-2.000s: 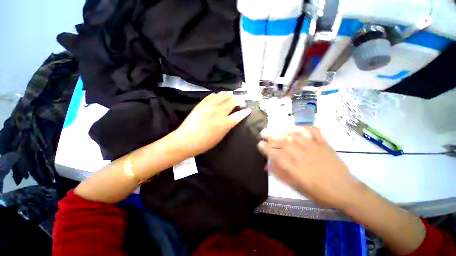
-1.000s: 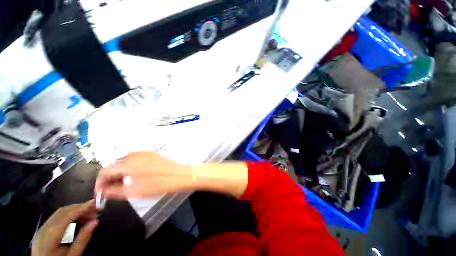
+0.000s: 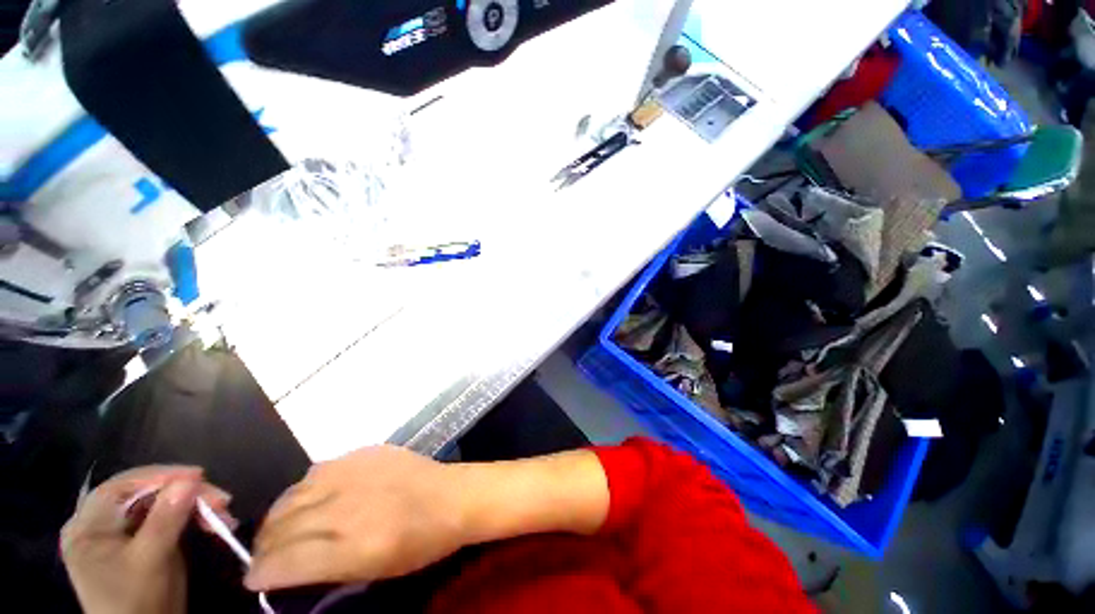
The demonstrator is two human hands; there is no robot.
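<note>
Dark garment cloth (image 3: 198, 414) lies at the lower left, reaching up to the presser foot area of the white sewing machine (image 3: 150, 314). My left hand (image 3: 138, 534) is at the lower left over the cloth, fingertips pinching a thin white strand (image 3: 223, 531). The strand runs from the left fingertips down to my right hand. My right hand (image 3: 366, 516) is beside it at the table's front edge, fingers curled down at the strand's lower part. Its fingertips are partly hidden.
A tangle of white pieces (image 3: 330, 186) and blue snips (image 3: 435, 253) lie on the table (image 3: 480, 324). Dark metal snips (image 3: 597, 158) lie farther right. A ruler strip (image 3: 474, 402) follows the front edge. A blue crate (image 3: 720, 450) of garments stands at the right.
The view has swung right, away from the machine head. Both hands are now lower, near the table's front edge, and the white strand is stretched between them. The earlier white label on the cloth is out of view.
</note>
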